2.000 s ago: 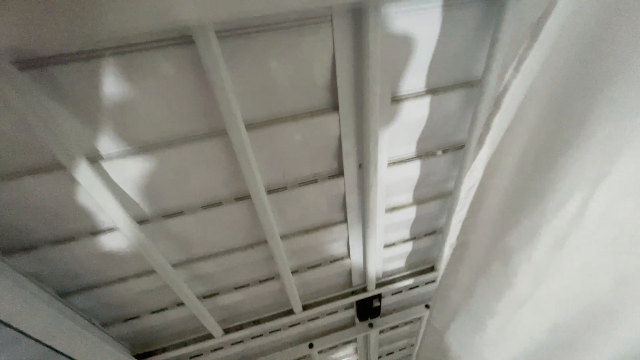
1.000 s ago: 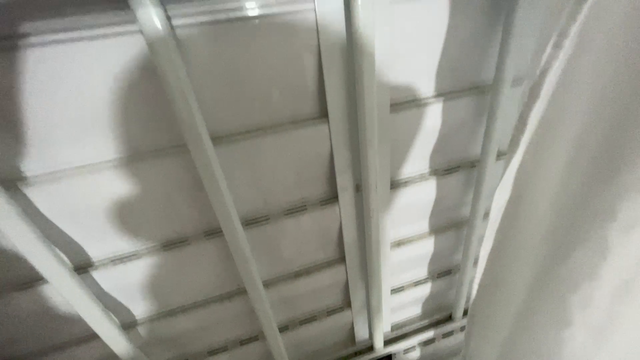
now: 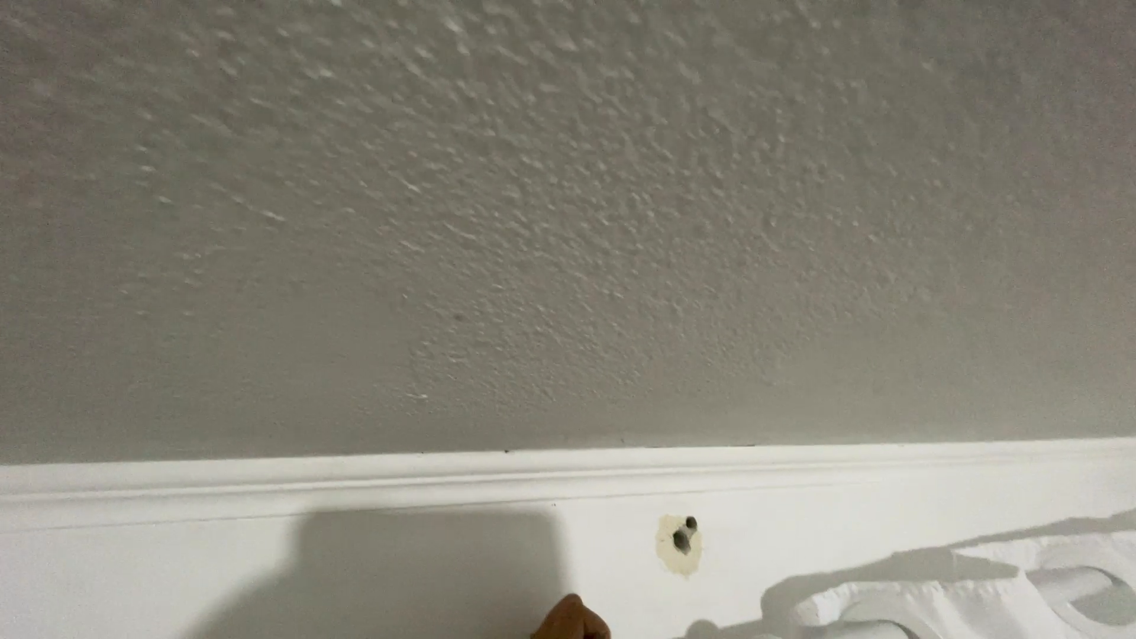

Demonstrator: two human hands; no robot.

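Note:
Only a small part of one of my hands (image 3: pixel 572 619) shows, at the bottom edge just right of centre. Bent fingers or a knuckle are visible; I cannot tell which hand it is or whether it holds anything. Behind it is the white wall (image 3: pixel 621 568). Right of and above the hand, two small dark holes (image 3: pixel 682 540) sit close together in a patch of chipped paint. My other hand is out of frame.
A textured grey ceiling (image 3: pixel 568 222) fills most of the view. White trim (image 3: pixel 355 475) runs along the top of the wall. At lower right, a white curtain (image 3: pixel 967 590) hangs by large openings around a light rod (image 3: pixel 1078 586). A broad shadow falls on the wall.
The view has swung from white bars and slats to the ceiling and upper wall. Part of a hand now shows at the bottom; the earlier frames show none.

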